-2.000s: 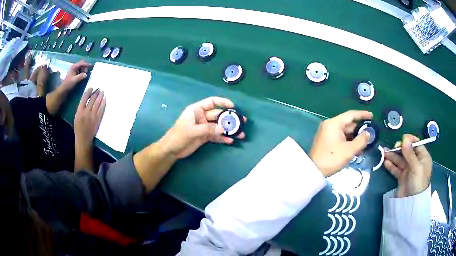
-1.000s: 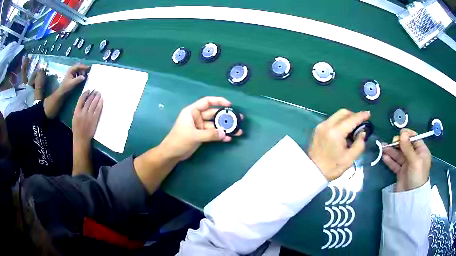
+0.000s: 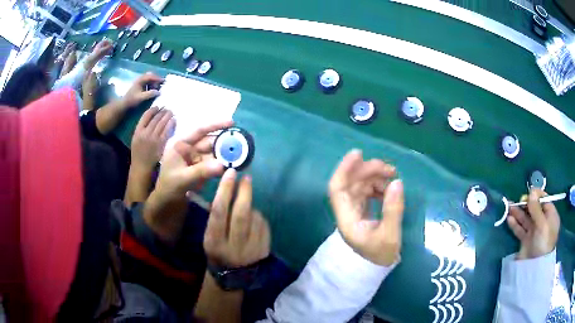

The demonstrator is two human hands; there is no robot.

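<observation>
My left hand (image 3: 369, 214) is in the air over the bench, fingers curled but apart, holding nothing. My right hand (image 3: 534, 224), at the right, grips slim silver tweezers (image 3: 548, 199) like a pen. A white crescent adhesive piece (image 3: 502, 212) hangs at their tip. A round part (image 3: 477, 200), black-rimmed with a light face, lies face up on the bench just left of the crescent. The adhesive liner sheet (image 3: 451, 243) with rows of white arcs lies in front of me, below the round part.
Several round parts (image 3: 412, 109) sit spaced along the green belt (image 3: 284, 50). At the left, a person in a red cap (image 3: 50, 202) has hands close by, and a hand holds another round part (image 3: 233, 149). A white paper sheet (image 3: 202, 101) lies beyond.
My left hand has let go of the round part and moved left. The view has swung, shifting the scene. The person in the red cap has come into view, with a hand at the neighbour's round part.
</observation>
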